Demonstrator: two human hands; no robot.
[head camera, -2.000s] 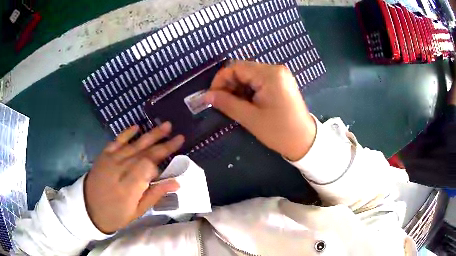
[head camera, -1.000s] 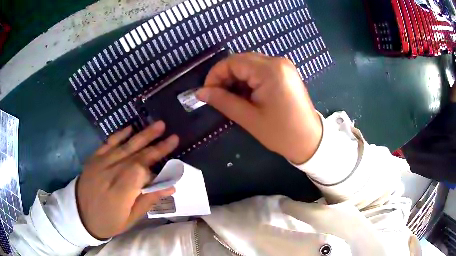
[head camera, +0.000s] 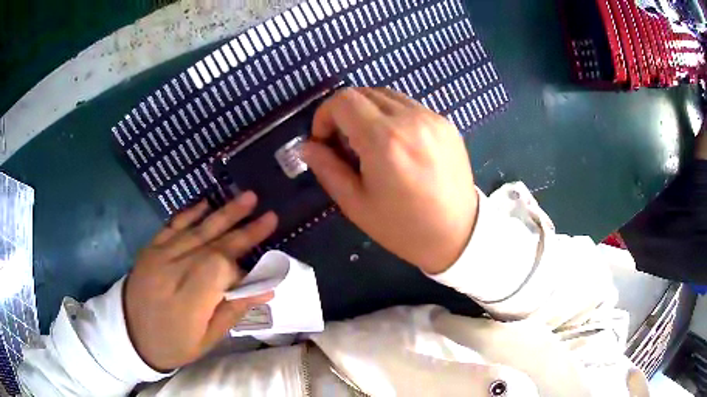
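Note:
A radio lies with its black back cover (head camera: 267, 186) up on the dark small-sticker sheet (head camera: 256, 70), tilted in view. My right hand (head camera: 395, 174) is over its right part, thumb and fingertips on a silver-white rating label (head camera: 292, 157) at the back cover. Whether the label is fully stuck cannot be told. My left hand (head camera: 198, 279) rests its fingertips on the radio's lower left corner and holds a folded white label sheet (head camera: 298, 291) by the thumb, with a grey printed label showing on it.
A row of red-edged radios (head camera: 632, 43) stands at the upper right. Spare label sheets (head camera: 17, 264) lie at the far left edge. A pale worn strip (head camera: 85, 85) curves across the upper left. A person's dark sleeve (head camera: 670, 221) is at the right edge.
My right hand has moved slightly left and turned over the radio. The label has turned more upright under the thumb. My left hand has stayed nearly in place since one second ago.

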